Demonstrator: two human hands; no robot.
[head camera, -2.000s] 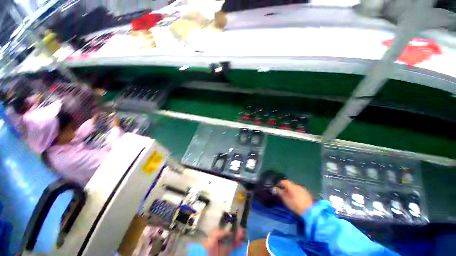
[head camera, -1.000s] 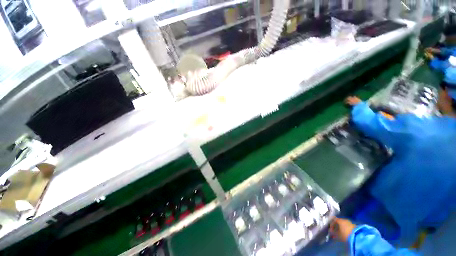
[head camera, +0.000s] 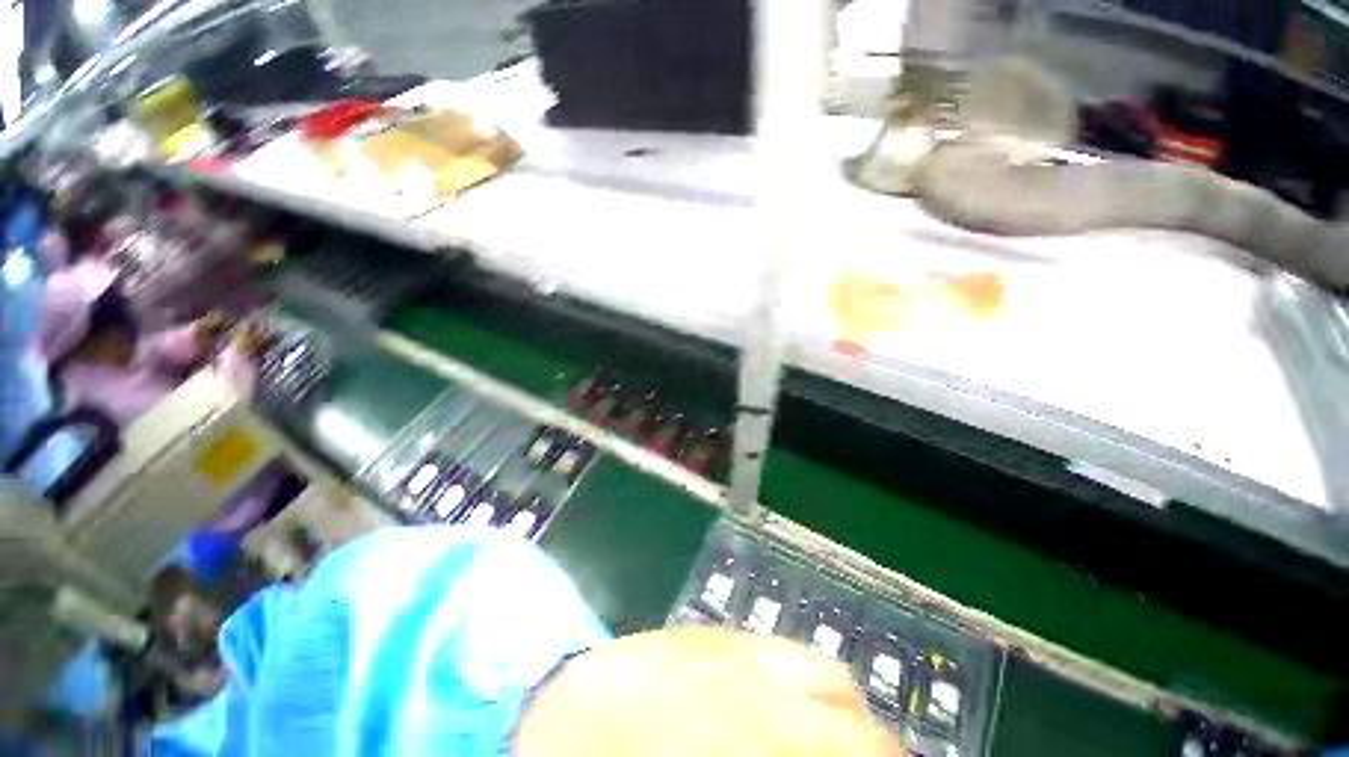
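A bare hand, apparently my left hand, is very large and blurred at the bottom centre, with a blue sleeve coming from the left. Its fingers are hidden or cut off by the bottom edge, so its hold cannot be told. My right hand is not in view. Behind the hand, a clear blister tray holds handsets with pale windows, its lower part hidden. A second tray with several handsets lies to the left on the green bench.
The beige machine with a yellow label is at the left, partly behind the sleeve. Red and black handsets stand in a row behind the rail. A post rises before the white shelf. People in pink smocks are at far left.
The view has swung back left, bringing the machine and left tray in. The sleeve and hand now loom large at the bottom. The neighbouring worker in blue has left the view.
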